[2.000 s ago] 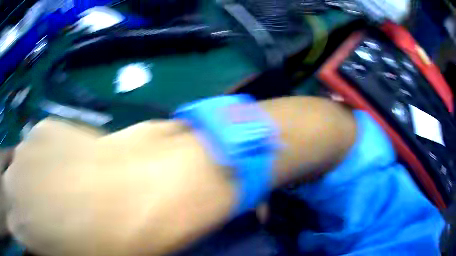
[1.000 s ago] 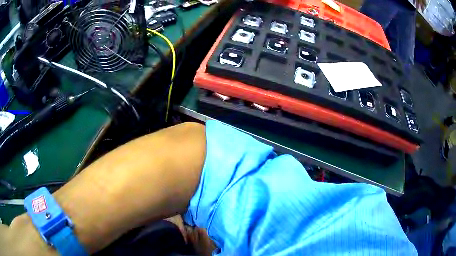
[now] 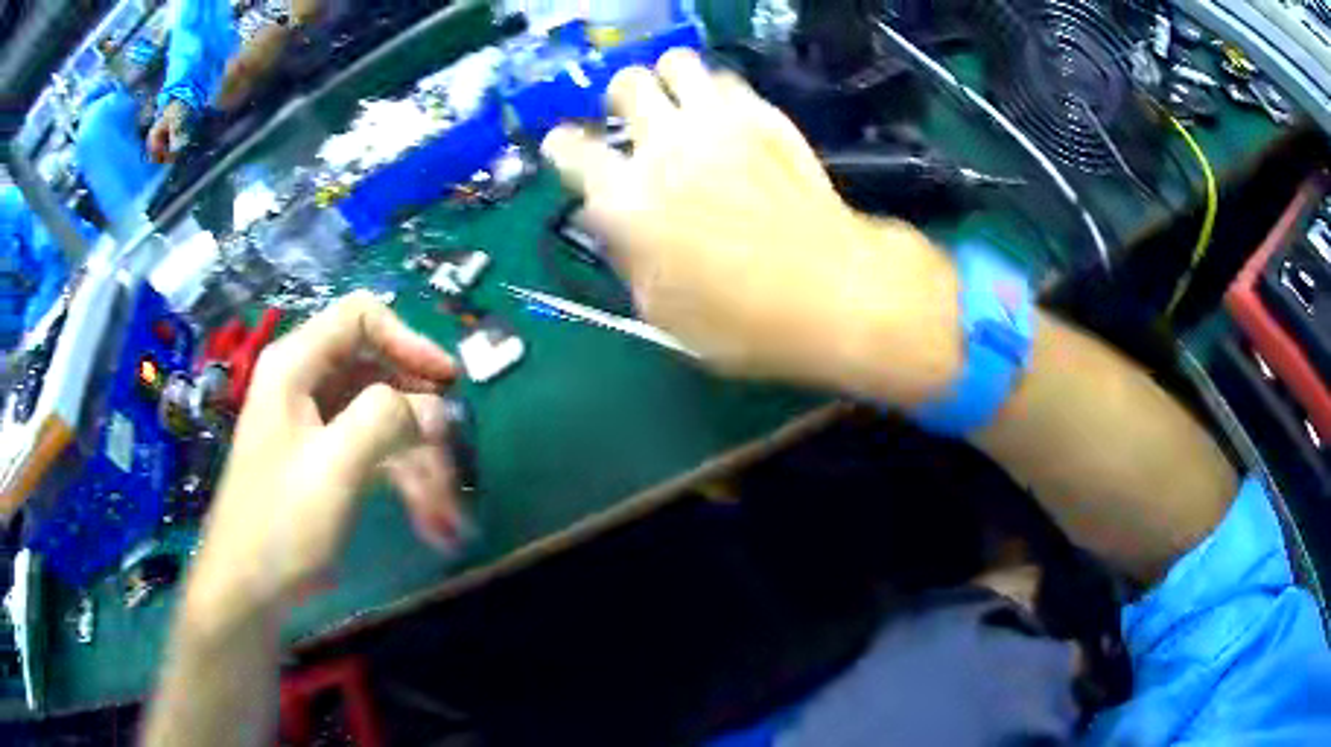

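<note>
My left hand (image 3: 314,453) is at the left over the green mat, with fingers curled around a small dark disc-like part (image 3: 463,438), seen nearly edge-on and blurred. My right hand (image 3: 715,219), with a blue wrist strap (image 3: 996,336), is at the upper middle, palm down by the blue bins (image 3: 562,91). Its fingertips are blurred, and whether they hold anything cannot be told. A dark flat thing (image 3: 584,238) shows partly beside its palm. Thin silver-blue tweezers (image 3: 591,314) lie on the mat between the hands, their right end reaching my right wrist.
White pieces (image 3: 489,353) lie on the green mat (image 3: 584,453). Red-handled pliers (image 3: 241,350) are at the left. A black screwdriver (image 3: 890,172), white cable and fan (image 3: 1073,66) are at the rear right. A red tray (image 3: 1285,329) stands at the right edge. Another person's hand shows upper left.
The view has swung left from the right-side tray to the mat. My left hand with the dark part is now in view. My right hand is now fully visible near the blue bins.
</note>
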